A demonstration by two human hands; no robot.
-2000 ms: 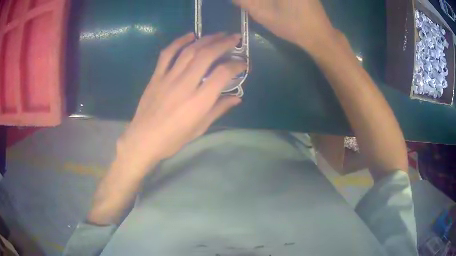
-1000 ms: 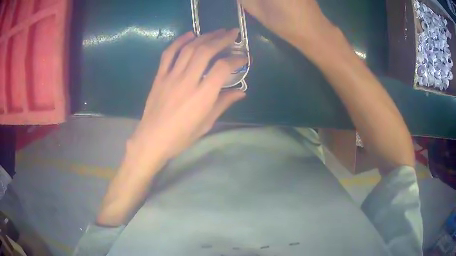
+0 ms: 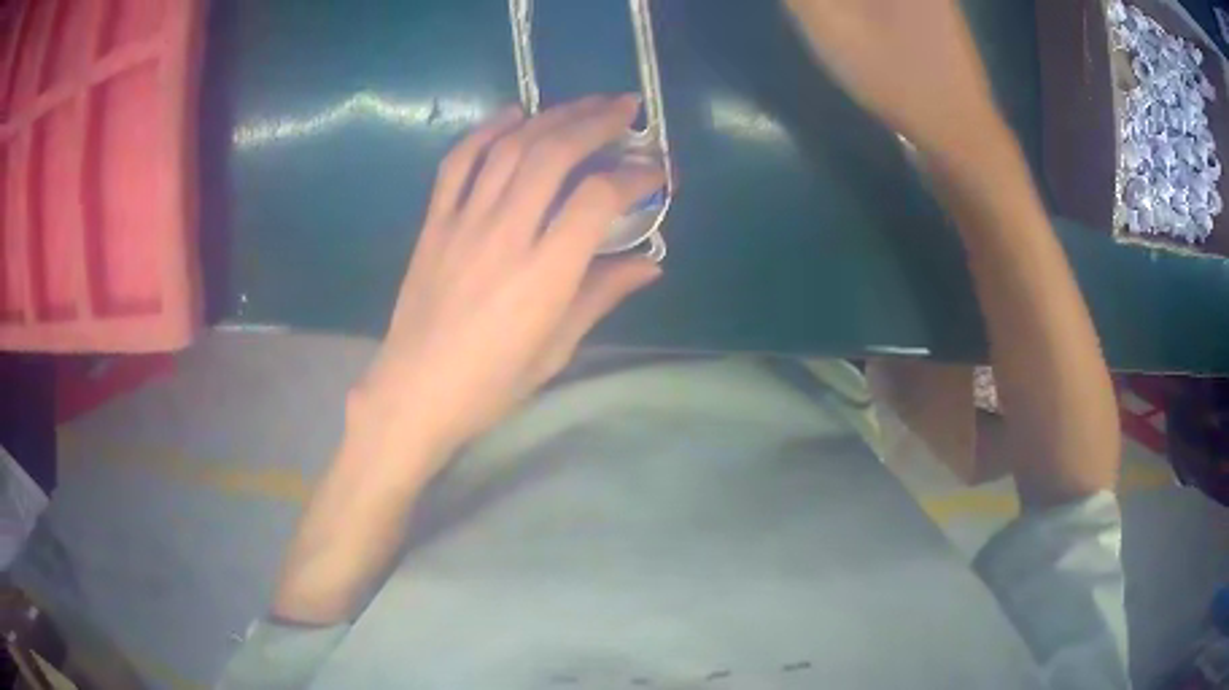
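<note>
A pale loop housing [image 3: 652,81] lies on the dark-green bench top, its long sides running out past the top edge of the picture. My left hand [image 3: 519,229] grips its rounded near end, where a bit of blue shows between my fingers; much of that end is hidden. My right hand [image 3: 890,61] is at the top edge, to the right of the housing and apart from it. It is blurred and its fingers are cut off by the edge, so what they hold cannot be seen.
A salmon-red ribbed tray [image 3: 101,175] is at the left. An open brown box [image 3: 1121,135] full of small white parts stands at the right. The glossy bench's near edge [image 3: 755,348] crosses below my hands. Another box [image 3: 930,404] shows beneath it, above the grey floor.
My right hand has moved right, away from the housing's side. My left hand has stayed on the rounded end. The housing's long sides now tilt slightly more to the left.
</note>
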